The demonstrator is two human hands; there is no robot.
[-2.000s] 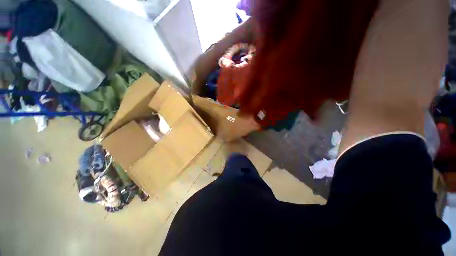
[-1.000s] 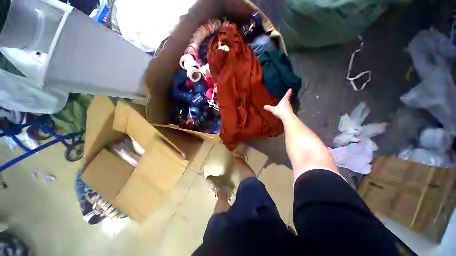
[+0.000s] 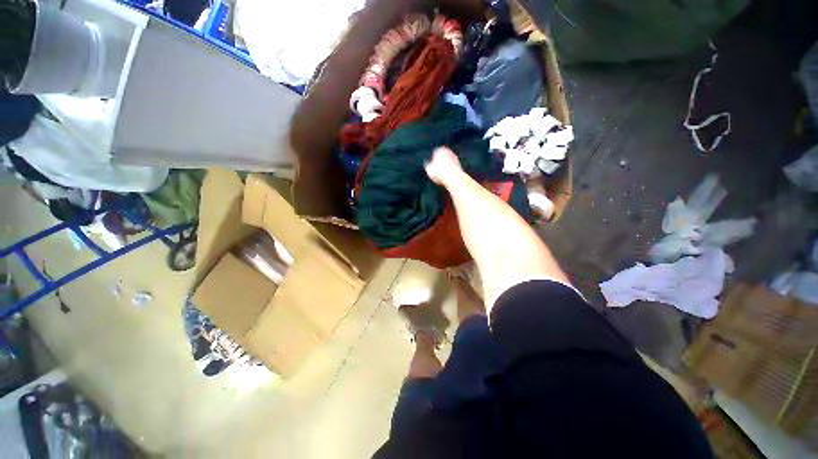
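Observation:
My right hand (image 3: 442, 167) reaches in from the lower right and is closed on a bunched dark green cloth (image 3: 399, 202) at the near side of a large open carton (image 3: 314, 125). Rust-red cloth (image 3: 422, 81) shows behind the green cloth, and more lies under it at the carton's near edge. A coil of pale and pink rings, white cloth strips (image 3: 531, 142) and a grey-blue cloth (image 3: 509, 82) also lie in the carton. My left hand is not in view.
A smaller open carton (image 3: 309, 300) stands left of my feet. A blue-framed trolley (image 3: 72, 246) is at the far left, a grey cabinet (image 3: 206, 112) at upper left. Pale scraps (image 3: 673, 280) and a flat carton (image 3: 762, 345) lie at right, a large green bundle (image 3: 646, 27) at the top.
My right hand has gone from open beside the rust-red cloth to closed on the dark green cloth, further left. The green cloth now covers part of the red, and the white strips are exposed.

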